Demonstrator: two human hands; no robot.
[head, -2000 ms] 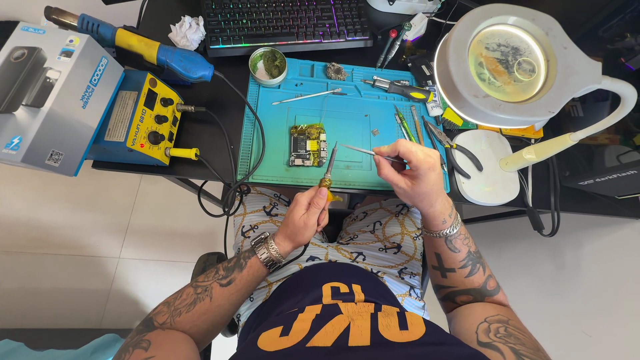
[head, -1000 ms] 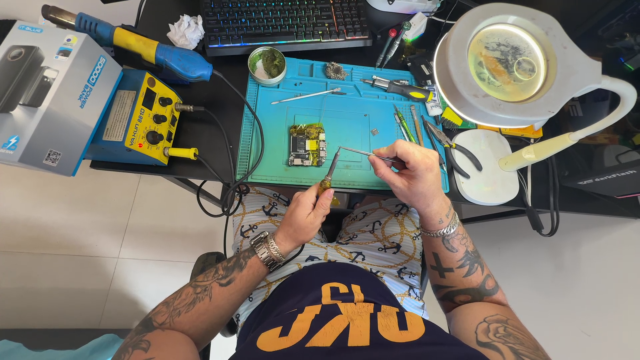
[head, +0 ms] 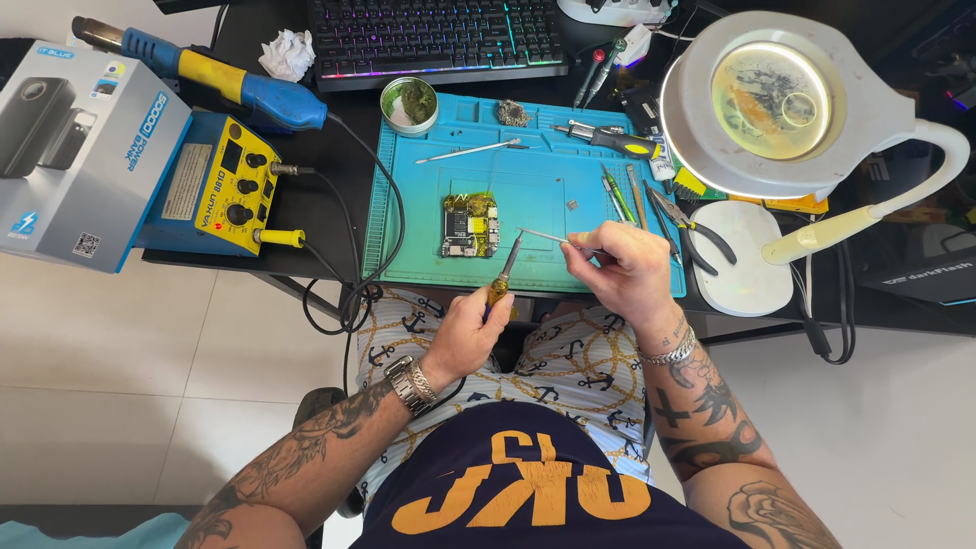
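My left hand [head: 469, 332] grips a soldering iron [head: 499, 286] by its yellow and blue handle, its tip pointing up and away from me. My right hand [head: 629, 271] pinches a thin metal tool [head: 555, 237], perhaps tweezers or a pick, whose point lies close to the iron's tip; whether the two touch I cannot tell. Left of both tips, a small circuit board [head: 467, 226] with yellow tape lies on the blue silicone work mat [head: 412, 259]. Farther back on the mat are a metal spatula-like tool [head: 467, 151] and a ball of metal wool [head: 513, 113].
A round tin [head: 409, 107] stands at the mat's back left corner. Beyond the left edge are a soldering station [head: 236, 183], a hot air gun [head: 229, 84] and a box. Pliers [head: 694, 225] lie at the right, partly on the white base of a magnifier lamp [head: 801, 99].
The iron's tip and the thin tool's point have shifted slightly against each other. Both hands keep their hold, and the circuit board lies where it was.
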